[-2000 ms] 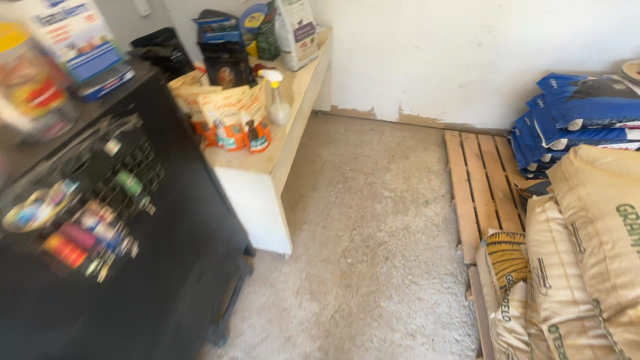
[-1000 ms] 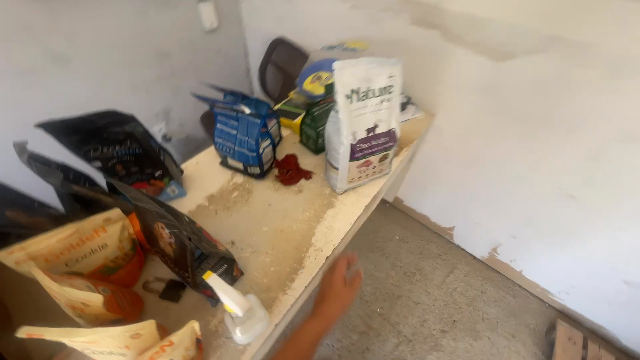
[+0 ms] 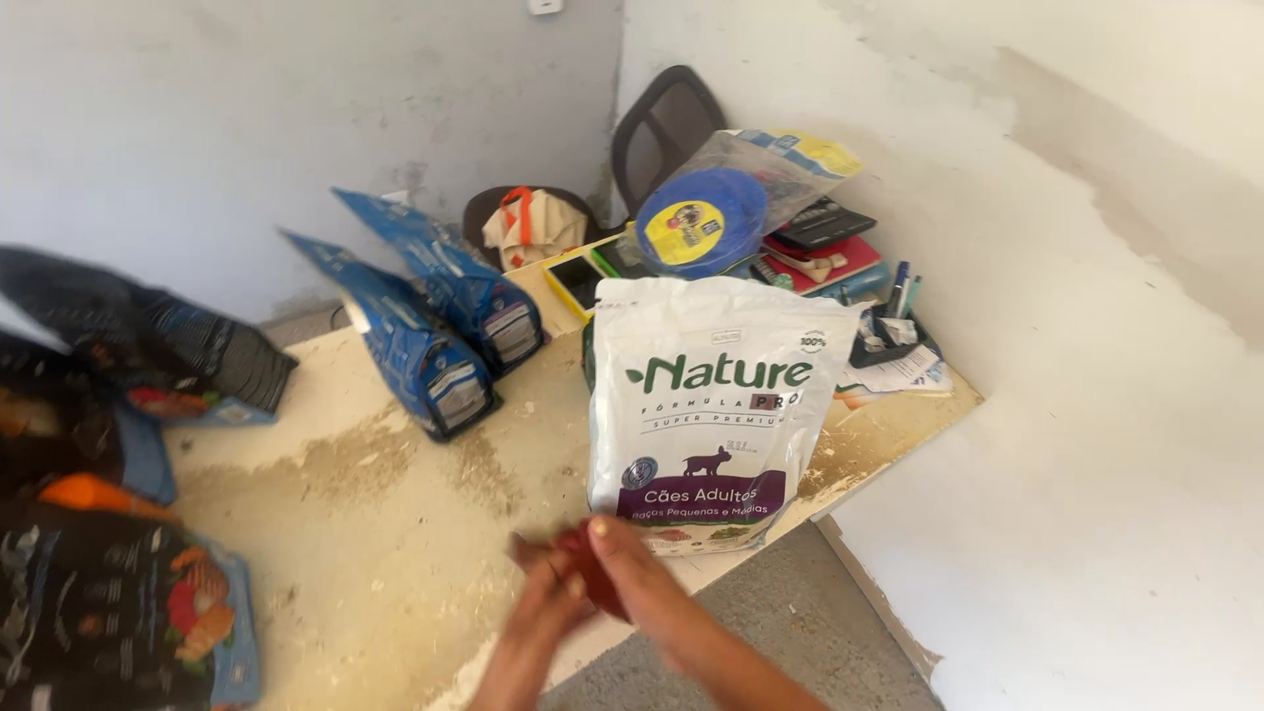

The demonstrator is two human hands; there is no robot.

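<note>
Both my hands meet low in the view, over the front edge of the worn wooden table [image 3: 346, 553]. My left hand [image 3: 543, 602] and my right hand [image 3: 632, 583] hold a dark red cloth [image 3: 591, 578] bunched between them; motion blurs the fingers. Just behind them a white and purple dog food bag [image 3: 706, 415] stands upright at the table's edge. Blue bags [image 3: 425, 365] stand to the left of it, and a black bag with food pictures [image 3: 118, 612] is at the lower left.
Behind the white bag are a blue round item with a yellow label [image 3: 701, 222], a calculator [image 3: 822, 225], a red notebook [image 3: 839, 265] and a pen holder [image 3: 884, 336]. A mesh-backed chair [image 3: 667, 128] and a cloth bag [image 3: 533, 232] are beyond the table. A wall [image 3: 1086, 395] stands at right.
The red cloth lay on the table between the blue bags and the white bag; now it is in my hands. Both hands have come into view together. The view has moved in closer to the table.
</note>
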